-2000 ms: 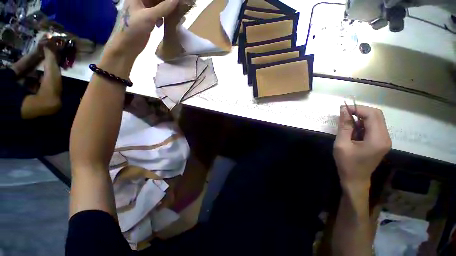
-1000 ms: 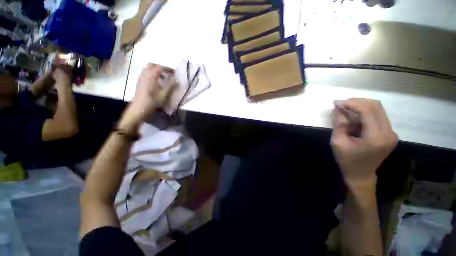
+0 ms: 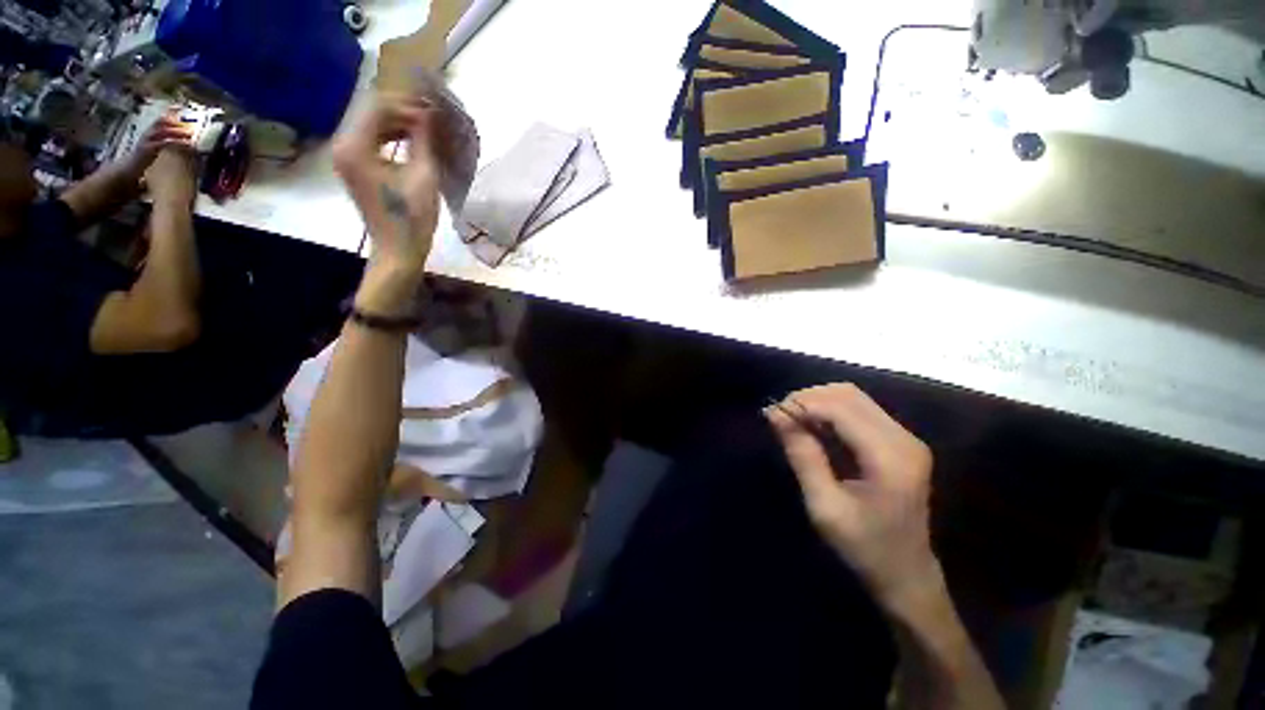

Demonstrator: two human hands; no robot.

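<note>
My left hand (image 3: 396,180) is raised over the table's left part, blurred. A blurred grey-brown shape (image 3: 451,128) is at its fingers; I cannot tell if it is a held piece. My right hand (image 3: 863,479) is above my dark-clothed lap, below the table edge, closed on thin dark tweezers (image 3: 794,411) whose tips point left. Pale unturned pieces (image 3: 520,187) lie in a small overlapping pile near the front edge. Tan pocket pieces with navy borders (image 3: 805,226) lie in an overlapping row at table centre.
The sewing machine head (image 3: 1034,39) is at the upper right. A blue item (image 3: 264,63) and another person's arms (image 3: 146,298) are at the upper left. White fabric with tan strips (image 3: 465,416) hangs below the table. White scraps (image 3: 1138,663) are at lower right.
My left hand has moved up and away from the pale pile, which looks rearranged. My right hand with the tweezers has moved left and down, from the table edge to over my lap.
</note>
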